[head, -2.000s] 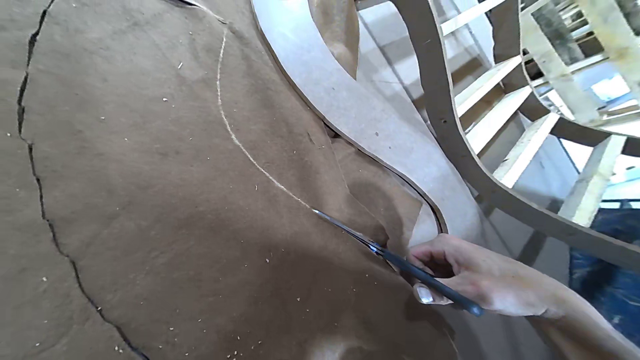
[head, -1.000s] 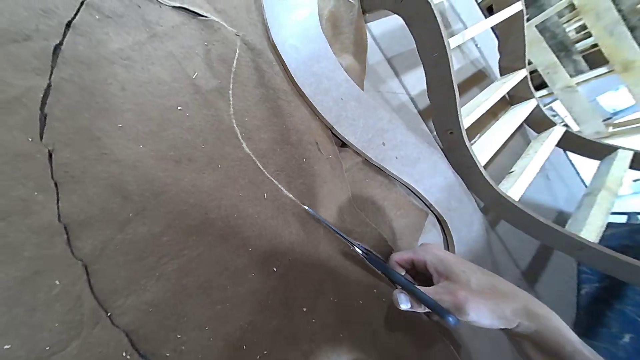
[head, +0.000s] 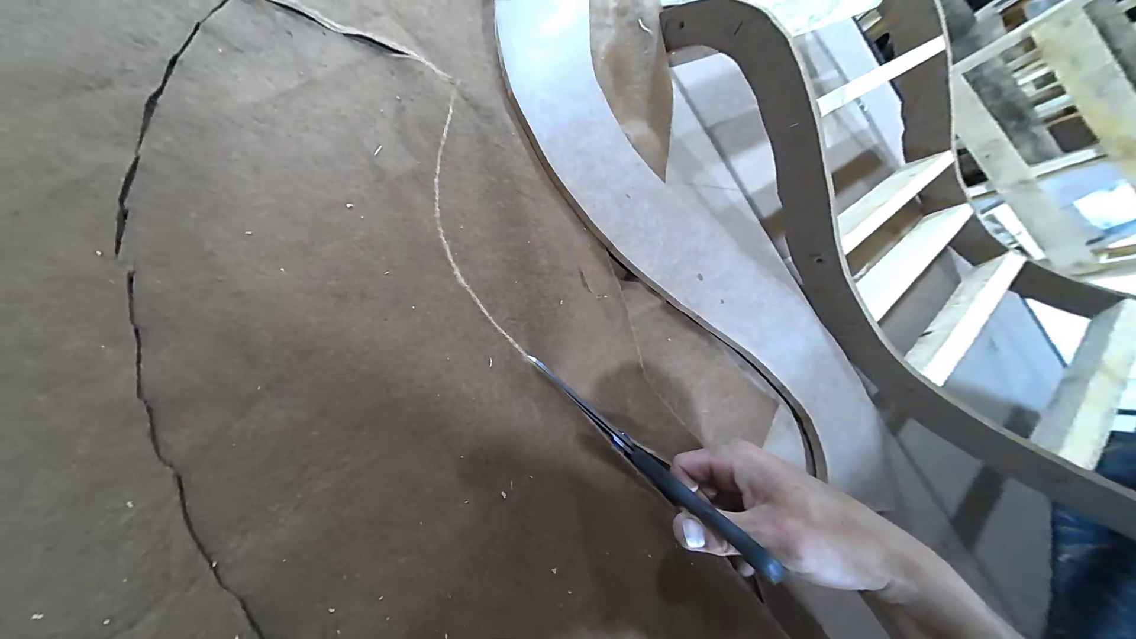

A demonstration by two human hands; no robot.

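Note:
In my right hand (head: 763, 515) are scissors (head: 688, 497) with dark handles, held at the lower right. Their blades point up and left and look closed or nearly so, with the tips at the lower end of a pale curved line (head: 439, 213) on a brown sheet, leather or a similar material (head: 311, 355). Below the blades the sheet's edge runs along the handles toward my hand. A long dark jagged slit (head: 142, 390) runs down the sheet's left side. Part of the upper edge is cut or folded. My left hand is out of view.
A pale curved board (head: 674, 240) lies along the sheet's right side. Beyond it stands a curved frame (head: 834, 257) with light wooden slats (head: 967, 315). More slatted wooden frames (head: 1047, 98) are at the upper right. Small light scraps are scattered on the sheet.
My right hand and the scissors have shifted slightly up and left along the pale line, which is a little shorter at its lower end than two seconds ago. The view has moved slightly.

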